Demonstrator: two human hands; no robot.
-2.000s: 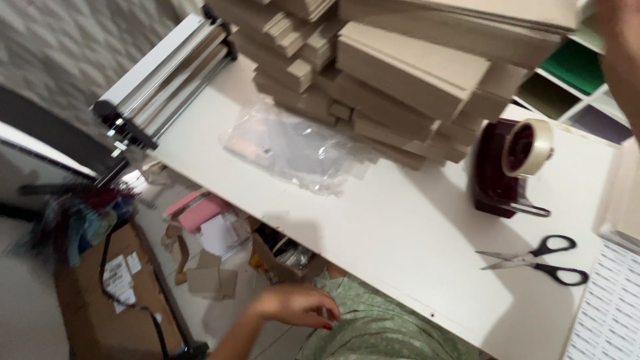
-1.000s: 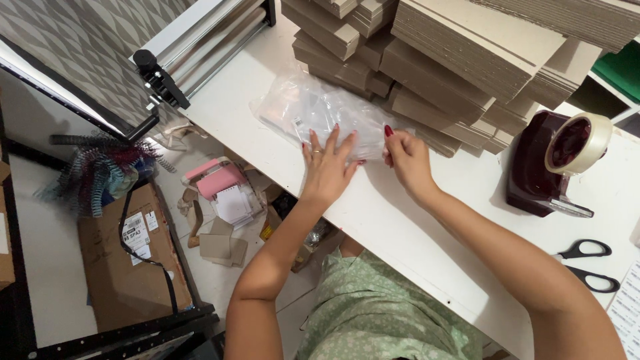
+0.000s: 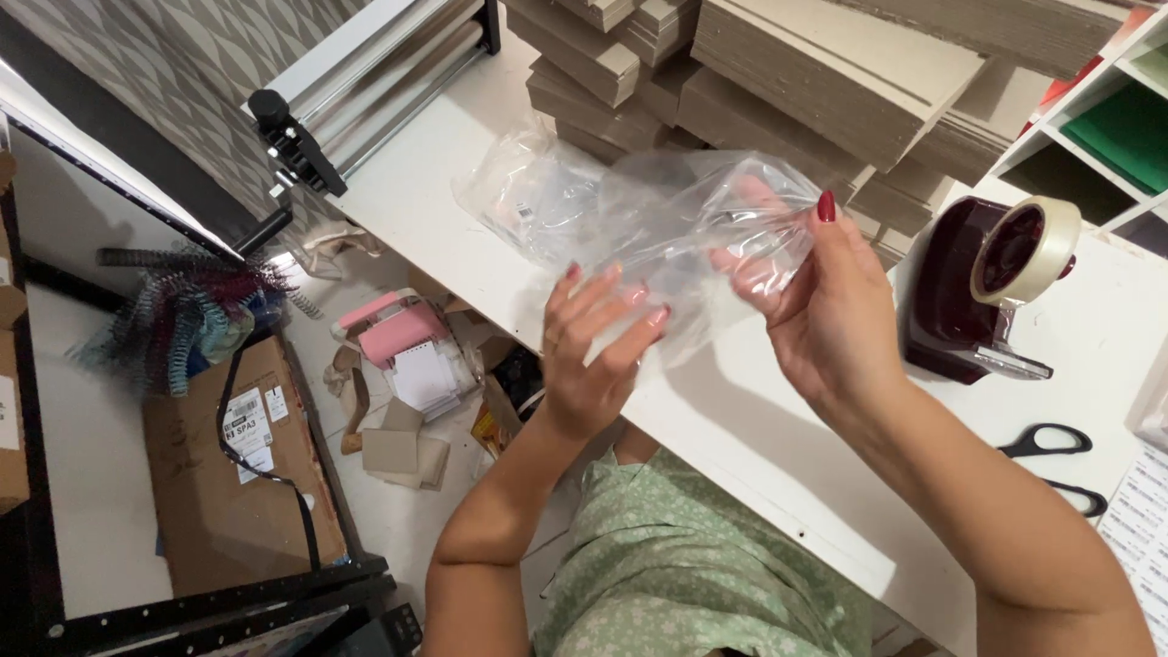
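A clear plastic bag (image 3: 675,210) is lifted partly off the white table (image 3: 730,438), its far left part still lying there. My right hand (image 3: 821,292) grips its gathered right end between thumb and fingers, some fingers showing through the film. Against the bag's near side is my left hand (image 3: 598,347), fingers apart and slightly bent; whether they pinch the film cannot be told. Just beyond the bag rise stacks of grey cardboard pieces (image 3: 776,109).
A dark red tape dispenser (image 3: 954,292) and scissors (image 3: 1049,440) are at the right. A roller machine (image 3: 392,82) stands at the table's far left. Beyond the near edge, a pink object (image 3: 401,333), card scraps (image 3: 392,449) and a cardboard box (image 3: 246,474) lie low.
The bag lay flat on the table one second ago, with my left hand spread on it. Its right part is now raised in my right hand. Two seconds ago neither hand touched it.
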